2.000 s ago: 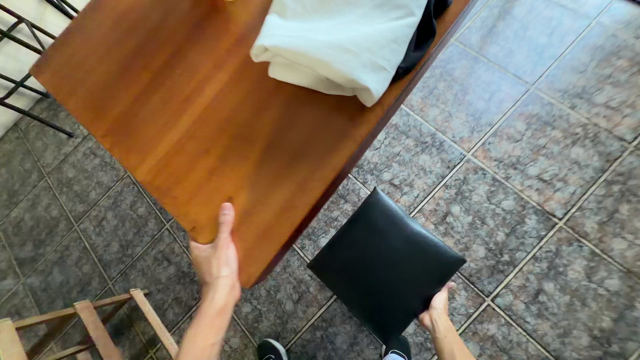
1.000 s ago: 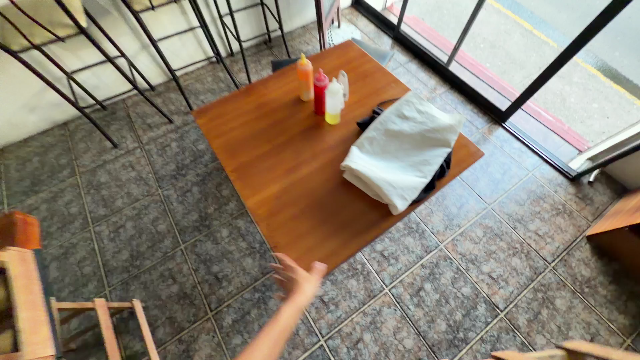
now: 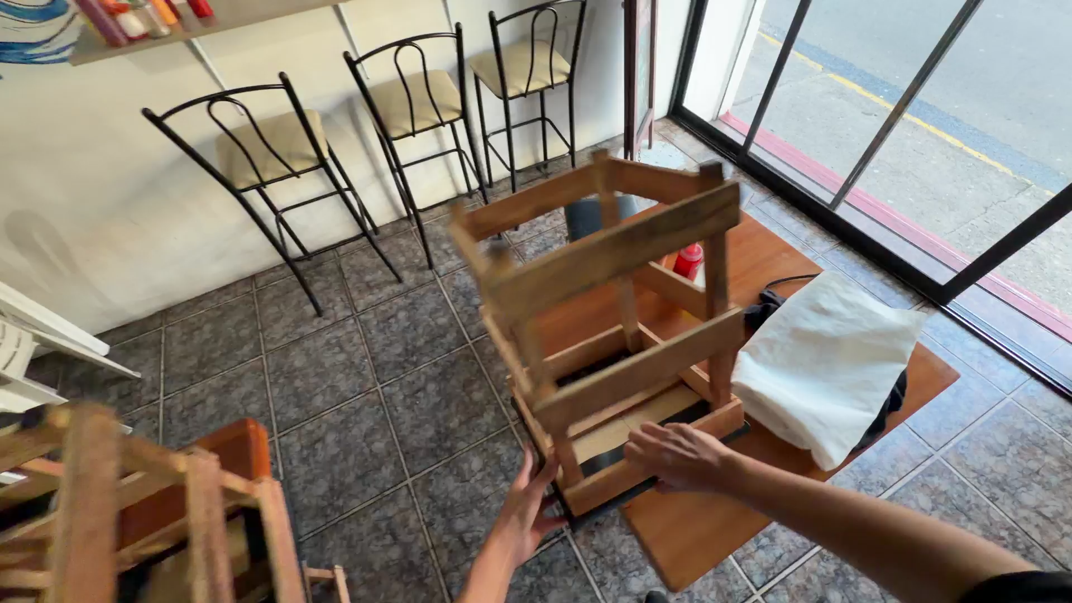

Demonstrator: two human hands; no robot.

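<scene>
An upside-down wooden stool frame [image 3: 641, 368], its legs and crossbars pointing up, is over the near left part of the wooden table [image 3: 695, 536]. My left hand [image 3: 523, 507] grips its lower left corner, at the dark seat edge. My right hand [image 3: 674, 456] closes over the bottom rail on the near side. On the table to the right lies a folded white cloth [image 3: 829, 360] with black fabric under it. A red squeeze bottle [image 3: 688, 261] shows between the bars. Whether the stool rests on the tabletop, I cannot tell.
Black metal bar chairs [image 3: 276, 155] with beige seats stand along the wall. More wooden stool frames [image 3: 205, 502] are stacked at the lower left. Condiment bottles stand on a wall shelf [image 3: 276, 21]. Black-framed glass doors [image 3: 846, 188] are at the right.
Two seconds ago my right hand held a black square cushion beside the table and my left touched the table corner. Both hands now hold the upturned stool. The view has swung up toward the wall.
</scene>
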